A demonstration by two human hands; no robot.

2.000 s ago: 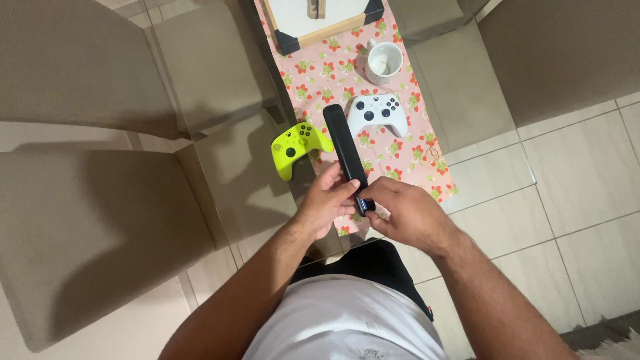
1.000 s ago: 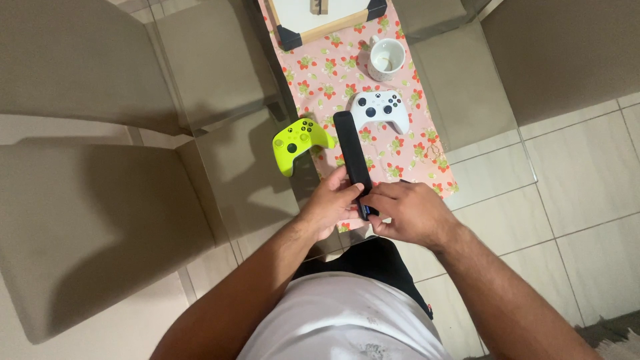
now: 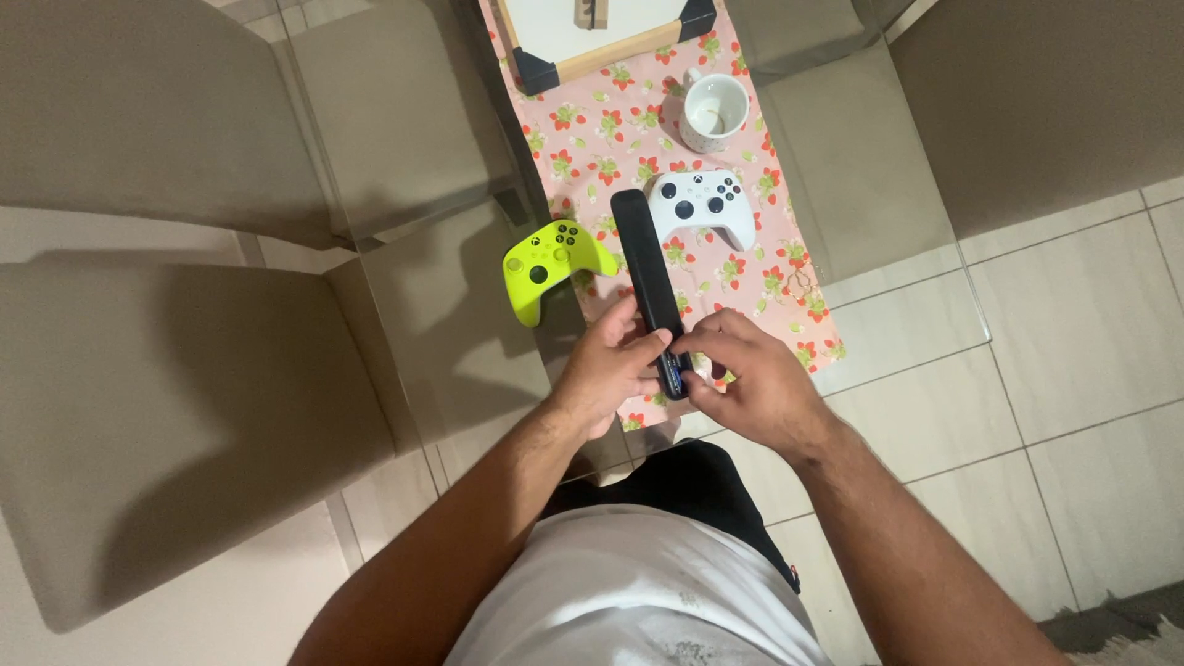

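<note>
A long black remote control (image 3: 647,264), seemingly face down, has its near end between my hands. Something blue, perhaps a battery (image 3: 676,376), shows in an open slot at that end. My left hand (image 3: 615,365) grips the remote from the left, thumb on top. The fingertips of my right hand (image 3: 745,375) touch its near end from the right, by the slot. A white Xbox game controller (image 3: 703,205) lies just right of the remote's far end. To the remote's left rests a yellow-green Xbox controller (image 3: 550,264), partly on the cloth's edge.
A strawberry-print table runner (image 3: 606,120) lies along the glass table (image 3: 879,185). On it stand a white mug (image 3: 714,111) and a wood-framed tray (image 3: 620,60) with black corners. A beige upholstered chair (image 3: 185,416) is at the left, another (image 3: 1045,102) at the upper right.
</note>
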